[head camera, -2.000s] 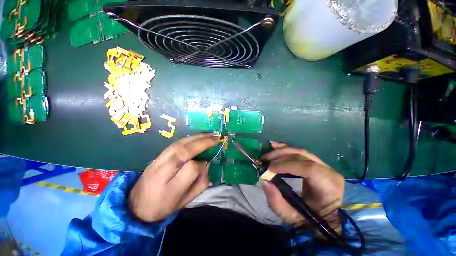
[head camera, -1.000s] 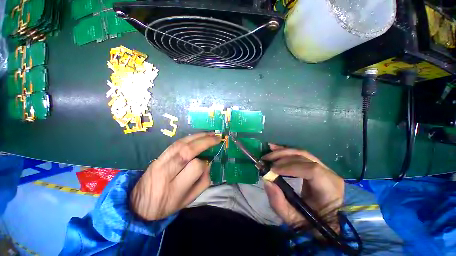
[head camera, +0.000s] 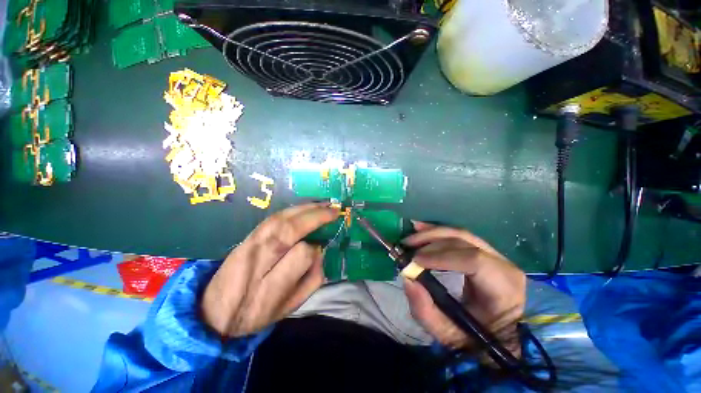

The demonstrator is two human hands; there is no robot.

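Observation:
A green PCB panel (head camera: pixel 377 185) lies on the dark green mat in front of me, with orange flexible circuits (head camera: pixel 348 178) along its middle. My left hand (head camera: pixel 269 265) is at its left side, fingertips on the panel's middle, with thin silvery solder wire (head camera: pixel 338 230) between the fingers. My right hand (head camera: pixel 469 288) holds the black soldering iron (head camera: pixel 442 295) like a pen. The iron's metal tip is at the panel's middle, close to the left fingertips. The left fingers hide part of the panel. Whether the tip touches is too small to tell.
A yellow-white FPC pile (head camera: pixel 201 138) and one loose FPC (head camera: pixel 260 191) lie left of the panel. Finished panels (head camera: pixel 55 123) are far left, bare panels (head camera: pixel 157 34) behind. A fume fan (head camera: pixel 315 65), white tub (head camera: pixel 515 38) and soldering station (head camera: pixel 615 100) with black cables (head camera: pixel 563 199) stand at the back and right.
The camera view has shifted slightly since the first frame. Both hands hold nearly the same pose, and the iron tip stays at the panel's middle.

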